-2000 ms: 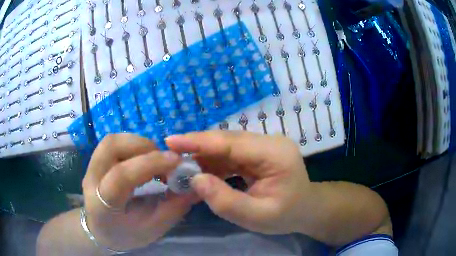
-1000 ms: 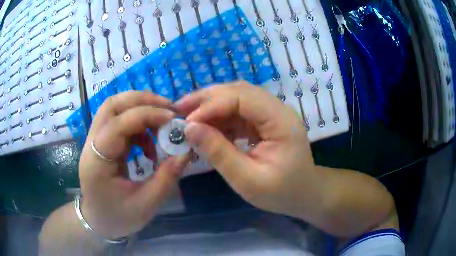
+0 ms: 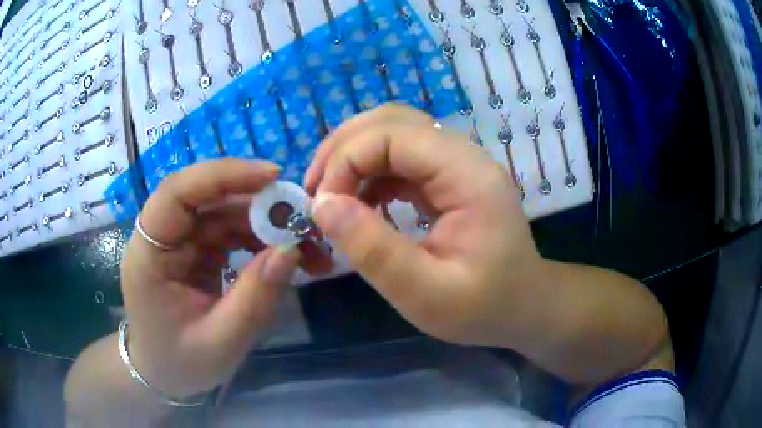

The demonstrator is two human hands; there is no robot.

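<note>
My left hand (image 3: 196, 259) pinches the white ring holder (image 3: 265, 219) between its fingertips and thumb. The holder's dark central hole faces the camera. My right hand (image 3: 418, 226) pinches a small round metal part (image 3: 300, 222) with thumb and forefinger. The metal part lies at the right edge of the hole, overlapping the white ring; whether they touch is unclear. My right fingertips are close beside the holder. Both hands are bare.
A foam board (image 3: 556, 171) with rows of dumbbell-shaped metal parts lies behind my hands, with blue patterned film (image 3: 242, 113) diagonally over it. Another foam board (image 3: 63, 125) is at left. Blue glossy packaging (image 3: 643, 84) and stacked trays (image 3: 727, 125) are at right.
The small round metal part has come out of the centre of the white holder's hole to its right side. Both hands are higher in view than at first, and the holder's hole now shows.
</note>
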